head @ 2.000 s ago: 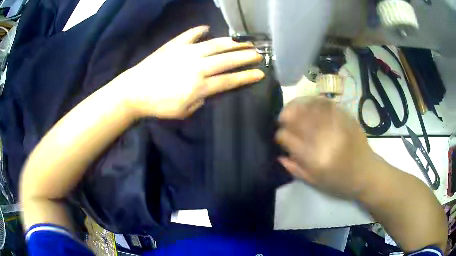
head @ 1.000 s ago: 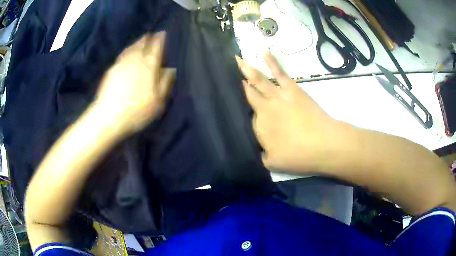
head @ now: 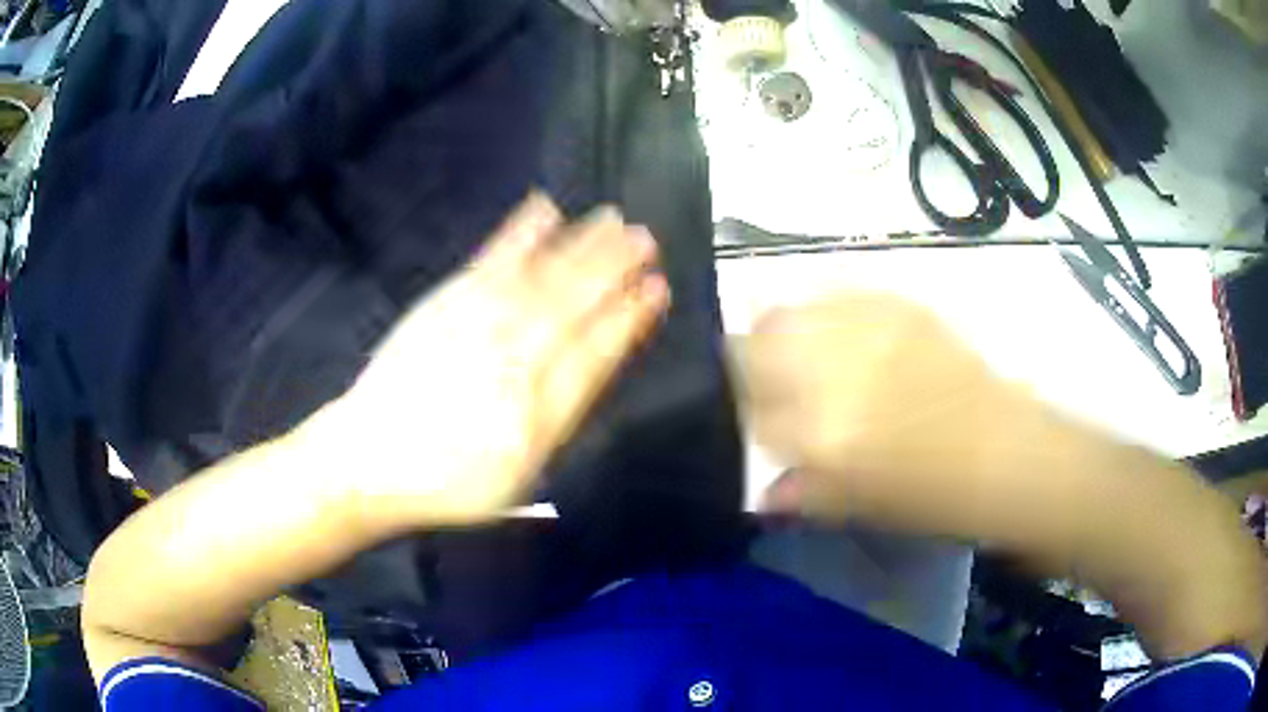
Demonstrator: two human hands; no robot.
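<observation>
The dark garment panel (head: 348, 153) covers the left of the table. A straight-edged black strip (head: 647, 153) runs from the presser foot (head: 668, 63) down toward my body. My left hand (head: 542, 334) lies on the cloth, its fingertips bent at the strip; whether it pinches the cloth cannot be told. My right hand (head: 848, 403) is blurred at the strip's right edge, fingers curled, thumb low near the edge; its grip is not clear.
Black-handled shears (head: 987, 153) lie right of the machine, with thread snips (head: 1133, 306) nearer me. A tool with a brown-orange handle (head: 1071, 104), black strips (head: 1099, 84) and a dark phone (head: 1242, 341) are at the right. A round metal piece (head: 786, 96) lies by the cream knob (head: 755, 42).
My left hand has moved right and down onto the strip. My right hand has moved down along the strip's edge and its fingers have curled. The view has shifted slightly.
</observation>
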